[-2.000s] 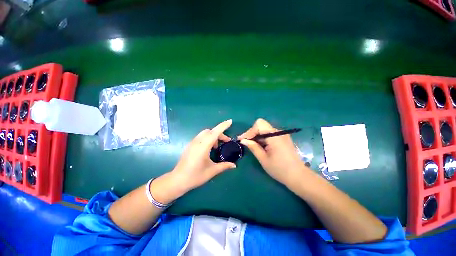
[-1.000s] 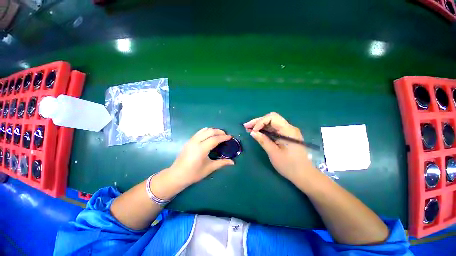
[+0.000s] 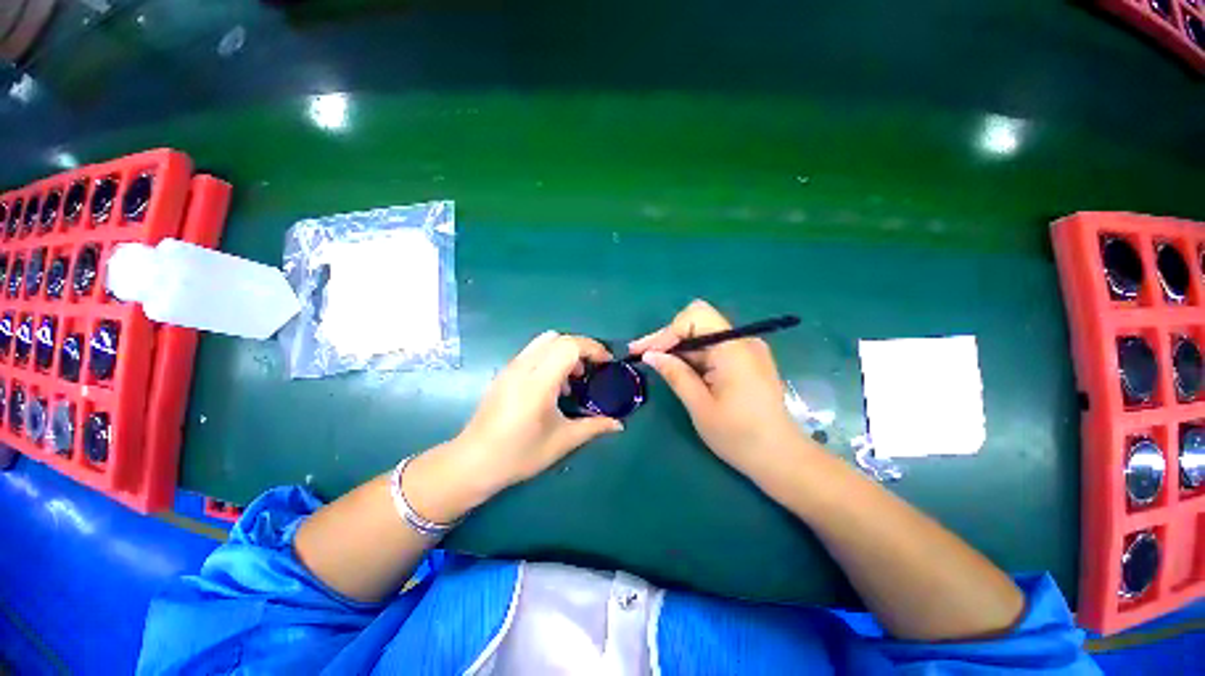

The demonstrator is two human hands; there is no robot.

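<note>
My left hand (image 3: 525, 403) holds a round, black, glossy watch head (image 3: 613, 390) between thumb and fingers, a little left of the middle of the view, its dark face up. My right hand (image 3: 724, 383) holds a thin black hand tool (image 3: 740, 332) like a pen. The back of the tool points up and to the right. Its tip end is at the upper edge of the watch head, where my fingertips hide it; I cannot tell whether it touches.
Red foam trays with round dark units stand left (image 3: 159, 337) and right (image 3: 1092, 436). A white bottle (image 3: 218, 291) lies on its side by the left tray. A clear bag with white sheets (image 3: 383, 293) is left; a white square (image 3: 922, 396) and clear scraps (image 3: 877, 458) are right.
A second ago my right hand was apart from the watch head with the tool slanting down to the right. It is now back at the watch head's upper edge, the tool slanting up.
</note>
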